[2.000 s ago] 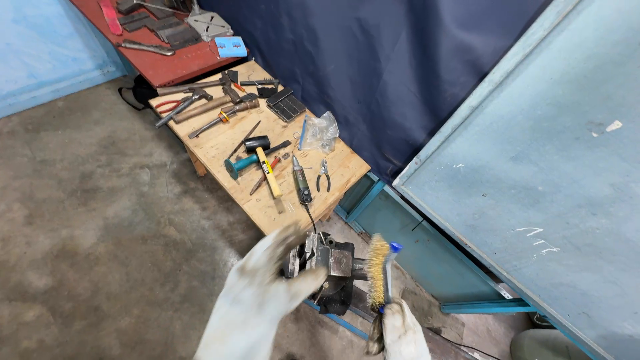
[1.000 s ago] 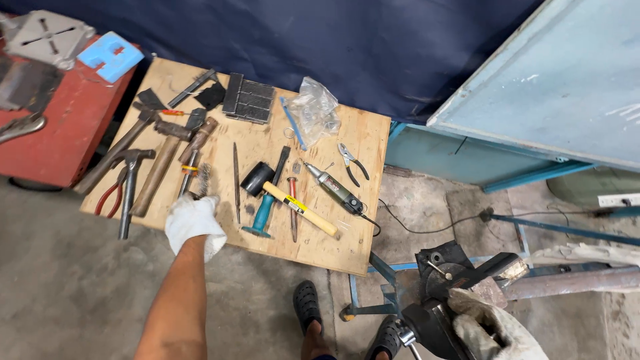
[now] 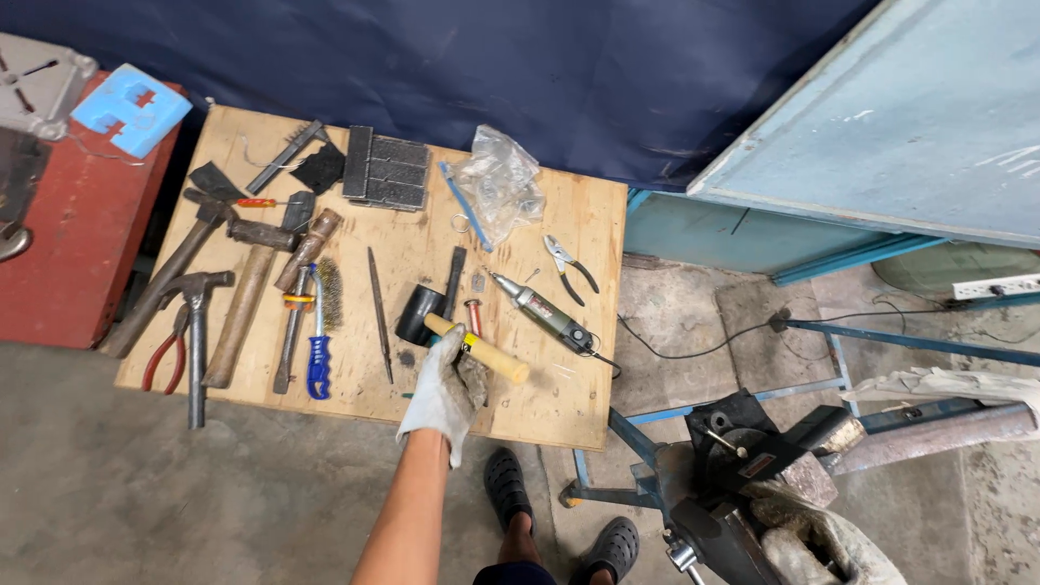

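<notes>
My left hand (image 3: pixel 445 386), in a whitish glove, is at the yellow handle of a black-headed mallet (image 3: pixel 418 314), over a cold chisel (image 3: pixel 455 272); its hidden fingers leave the grip unclear. My right hand (image 3: pixel 812 540), in a soiled glove, lies against a bench vise (image 3: pixel 719 504) at the lower right, its fingers partly hidden. A wire brush with a blue handle (image 3: pixel 318 366) lies left of the mallet, beside a screwdriver (image 3: pixel 291 341). Near the mallet are a thin pointed rod (image 3: pixel 379 317), a rotary tool (image 3: pixel 544 313) and slip-joint pliers (image 3: pixel 570 268).
The wooden table (image 3: pixel 569 406) also bears a claw hammer (image 3: pixel 197 325), a sledgehammer (image 3: pixel 252 301), red-handled pliers (image 3: pixel 169 357) and a plastic bag (image 3: pixel 500 183). A red bench (image 3: pixel 81 244) stands left. A power cord (image 3: pixel 699 353) runs across the floor at right, past a blue metal frame (image 3: pixel 829 382).
Two seconds ago my right hand held the wire brush, which now lies on the table. My left hand has moved right from beside the screwdriver to the mallet. The view has turned.
</notes>
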